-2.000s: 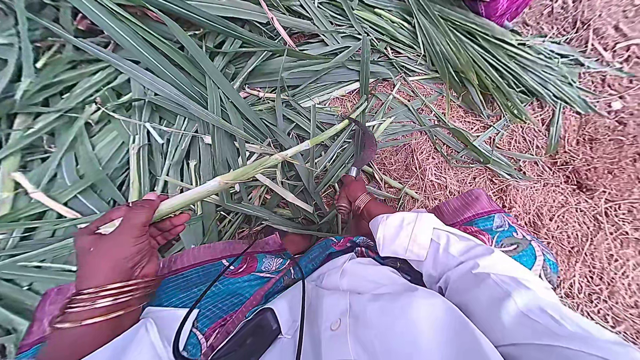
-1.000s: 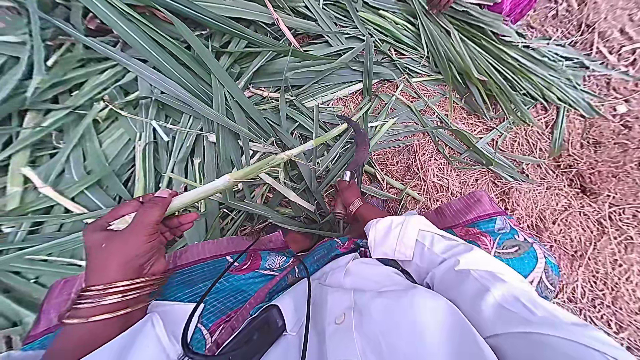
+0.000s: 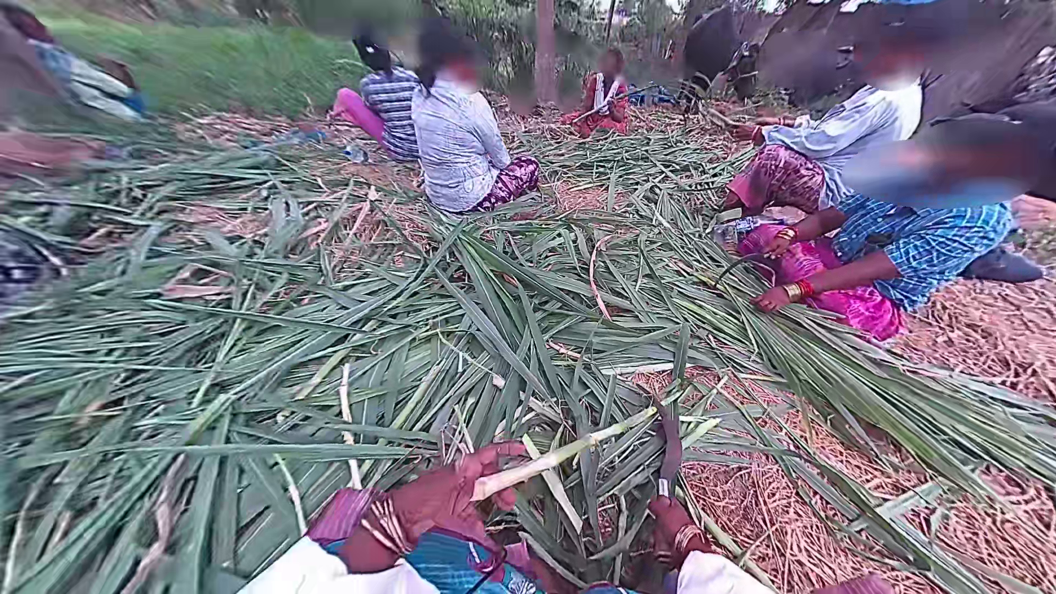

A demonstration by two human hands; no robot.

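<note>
A pale green cane stalk (image 3: 569, 454) slants up to the right, its thick cut end at my left hand (image 3: 462, 495), whose fingers are spread around it. My right hand (image 3: 676, 524), low and right of centre, grips a sickle (image 3: 670, 450) by its handle, with the dark curved blade upward. The stalk's far end lies against or close beside the blade's tip; whether they touch is unclear. Long green leaves (image 3: 330, 330) lie beneath and around both hands. Blue patterned cloth (image 3: 445, 565) covers my lap.
Cut leaves spread widely over dry straw (image 3: 759, 503). At the right, a co-worker in blue checked cloth (image 3: 924, 247) sits with hands at a leaf bundle (image 3: 858, 371) and a curved blade. Several other people sit further back. A clear bottle (image 3: 734, 231) lies near the right-hand co-workers.
The view has tilted up strongly, bringing the co-workers into sight. My left hand has moved from behind the stalk's thick end toward my right hand, and its fingers have loosened.
</note>
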